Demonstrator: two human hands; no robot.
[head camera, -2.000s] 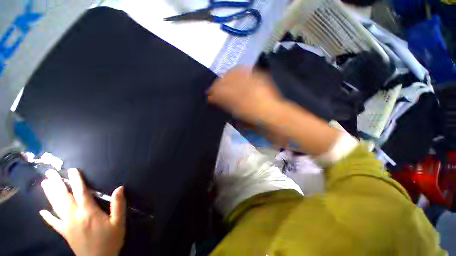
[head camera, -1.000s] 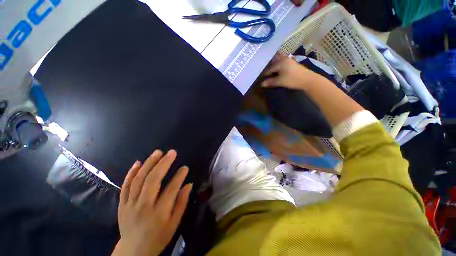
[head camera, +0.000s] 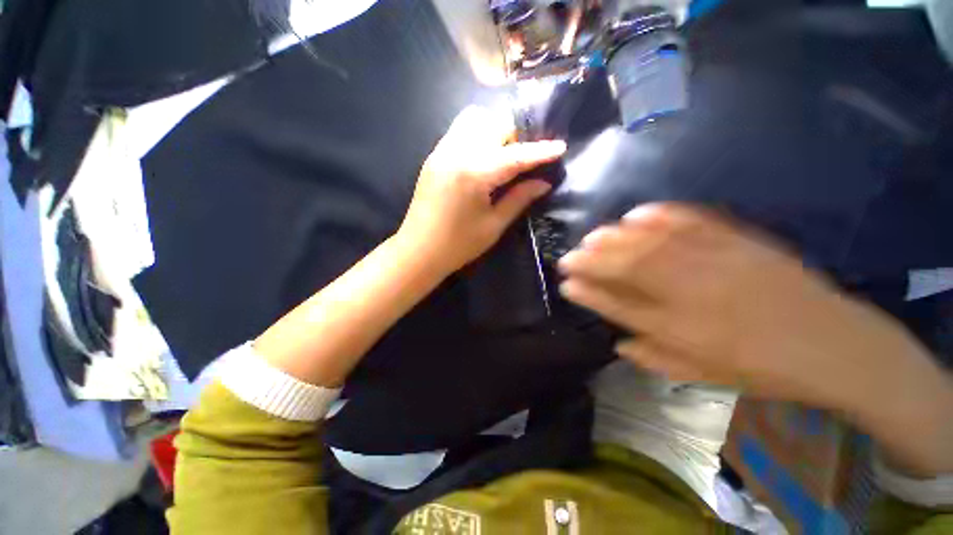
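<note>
A large black garment panel (head camera: 282, 209) lies across the table and under the machine head. A narrow pale seam line (head camera: 539, 266) runs in the cloth toward me from the needle area. My left hand (head camera: 475, 183) presses on the panel beside the presser foot (head camera: 535, 92), thumb and index finger apart, fingertips lost in the bright light. My right hand (head camera: 669, 282) is blurred, over the cloth right of the seam line, fingers toward it. Whether it holds anything cannot be told.
A grey ribbed cylindrical attachment (head camera: 648, 73) hangs right of the needle. Black cloth (head camera: 136, 47) is heaped at upper left, with pale pieces (head camera: 125, 272) below it. A cardboard box (head camera: 799, 449) is at lower right.
The view has swung left to the needle area. My right hand has come from the basket side to the seam line. My left hand is now beside the presser foot.
</note>
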